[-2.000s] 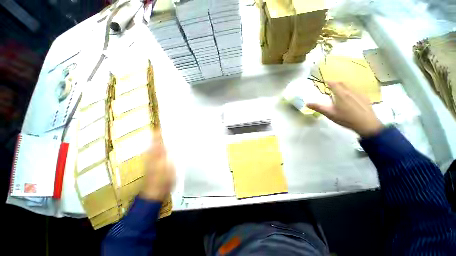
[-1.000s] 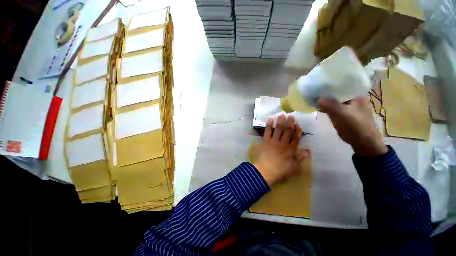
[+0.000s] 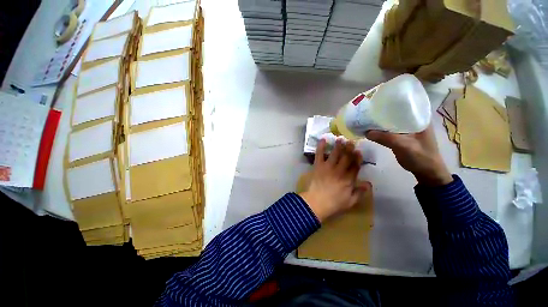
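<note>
My right hand [image 3: 414, 150] holds the glue bottle [image 3: 390, 108] tilted, its yellowish nozzle down and to the left over the white card pile [image 3: 313, 133]. The nozzle tip meets the top of the pile or hovers just above it; I cannot tell which. My left hand [image 3: 335, 180] lies with fingers spread, fingertips on the pile's near edge, and grips nothing that I can see. A tan kraft piece [image 3: 336, 240] lies beneath my left hand at the table edge, partly covered by it.
Two overlapping rows of finished pieces [image 3: 159, 144] stand at left, beside a red-edged calendar [image 3: 21, 138]. Tall card stacks [image 3: 306, 30] and a kraft stack [image 3: 444, 36] are at the back. Loose kraft pieces [image 3: 484, 132] and crumpled tissue [image 3: 527, 189] lie at right.
My left hand has moved from the finished rows onto the card pile. My right hand has picked up the bottle, brought it over the pile and tipped it. The view has also shifted.
</note>
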